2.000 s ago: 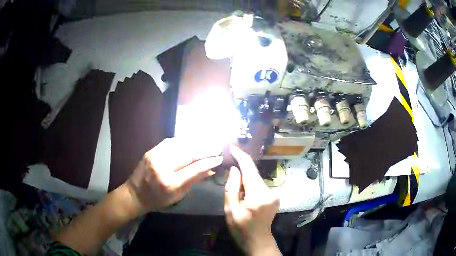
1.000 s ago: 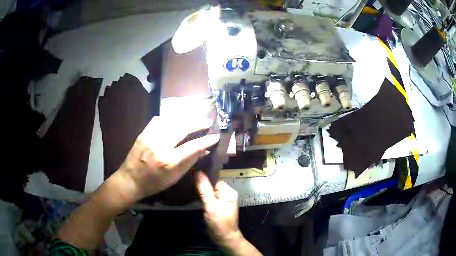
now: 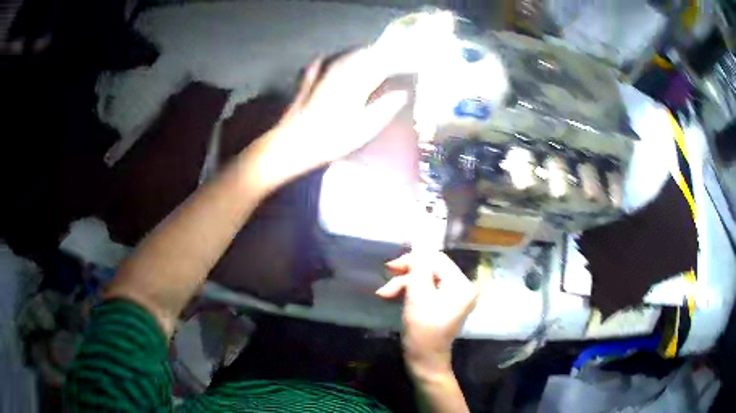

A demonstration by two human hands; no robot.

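The overlock machine (image 3: 549, 113) stands at centre, blurred, with a round blue logo and pale tension dials. My left hand (image 3: 339, 113) is stretched forward beside the machine head, over brown fabric (image 3: 395, 141) left of the needle area. Glare hides its fingertips, so I cannot tell whether it grips the fabric. My right hand (image 3: 436, 290) is in front of the needle area, near the table's front edge, with fingers bent. Glare hides what lies at its fingertips. Brown cut pieces (image 3: 169, 165) lie at the left, partly under my left forearm.
A fanned brown pile (image 3: 646, 250) lies right of the machine, by yellow-black hazard tape (image 3: 683, 161). A pale thread tuft (image 3: 529, 343) hangs at the table's front edge. Light grey panels (image 3: 629, 391) are piled at the lower right, beside a blue curved part (image 3: 617, 348).
My left hand has moved forward from the front of the machine to beside its head. My right hand has moved up towards the needle area. The view has shifted and blurred.
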